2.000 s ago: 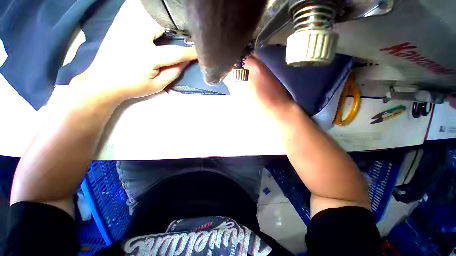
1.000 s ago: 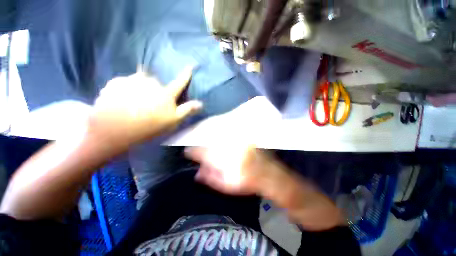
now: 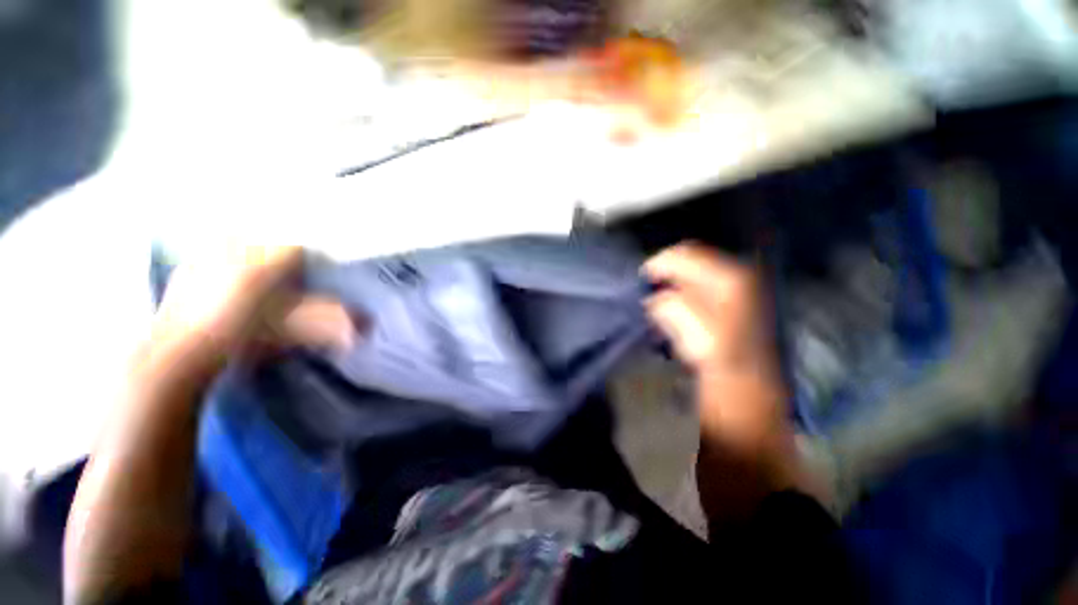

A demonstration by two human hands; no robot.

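Observation:
A grey-purple cloth (image 3: 461, 325) hangs bunched between my two hands, in front of the table's edge and over my lap. My left hand (image 3: 266, 307) grips its left end, thumb on top. My right hand (image 3: 703, 313) pinches its right end with the fingertips. The picture is strongly blurred, so seams and any pocket opening cannot be made out.
The white table (image 3: 473, 177) lies behind the cloth, with a thin dark line on it. A blurred orange-red shape (image 3: 644, 77) shows at the back. A blue crate (image 3: 266, 473) stands below left. Blurred blue things lie at the right.
The view has turned and blurred. The cloth has come off the table to over my lap. My right hand, empty and moving a second ago, now holds its right end.

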